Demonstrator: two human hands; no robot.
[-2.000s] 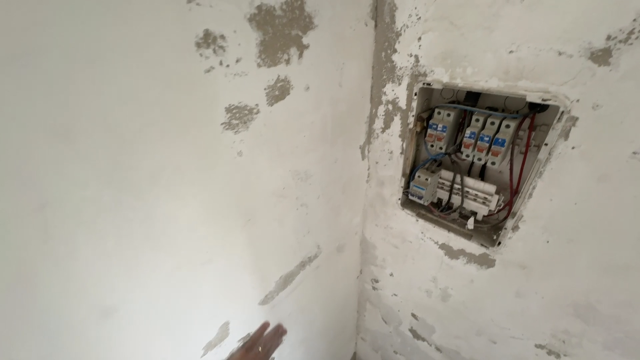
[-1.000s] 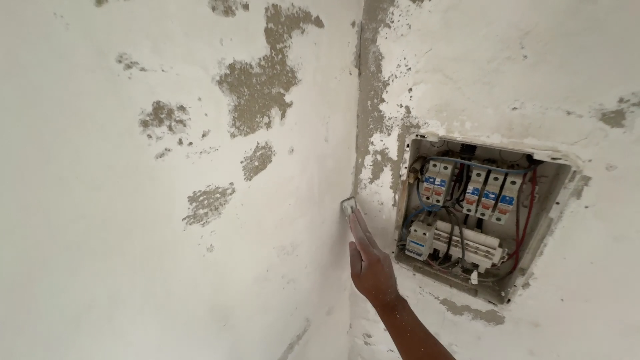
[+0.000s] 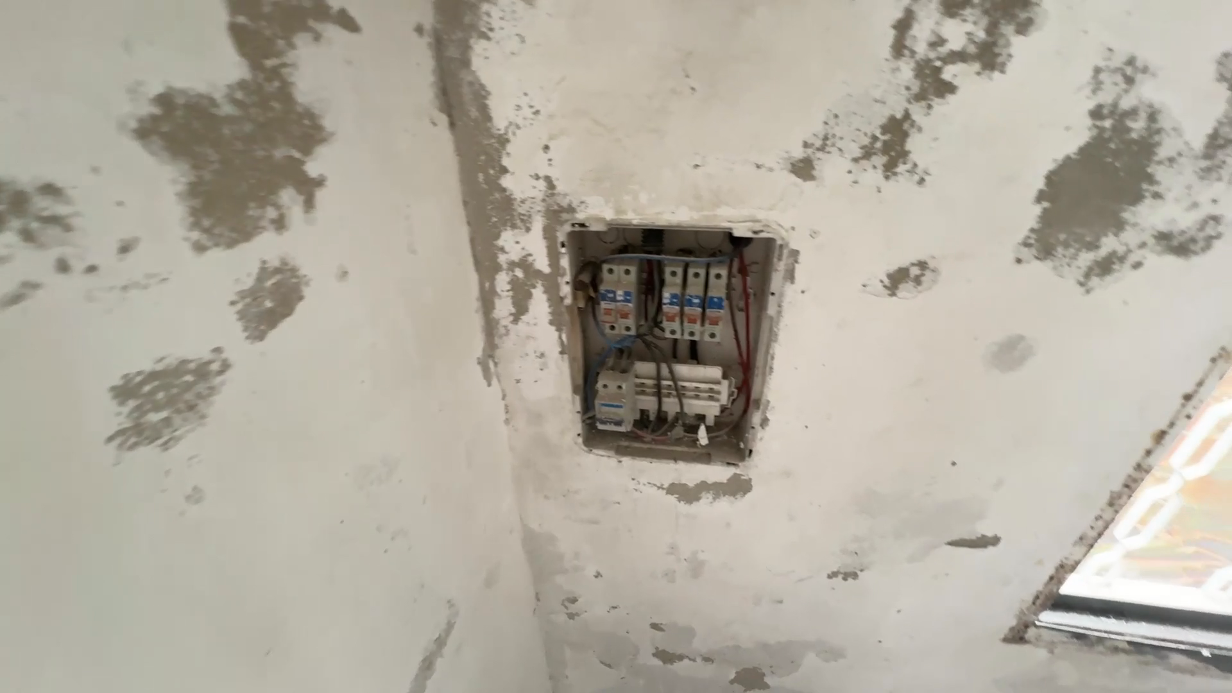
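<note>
Neither of my hands shows in the head view now. An uncovered electrical distribution box is recessed in the right-hand wall, close to the corner. Several circuit breakers sit in its upper row, with blue and orange marks. A lower breaker stands at the box's bottom left, beside a white terminal block. Loose red wires, along with blue and dark ones, run around the inside. White coating covers both walls, and grey patches show through it.
The inner wall corner runs down left of the box, with bare grey along its upper part. At the lower right, a window with a patterned white grille has a rough, chipped edge.
A hand touching the corner beside the box one second ago is now out of view. The view has swung right, bringing in the window.
</note>
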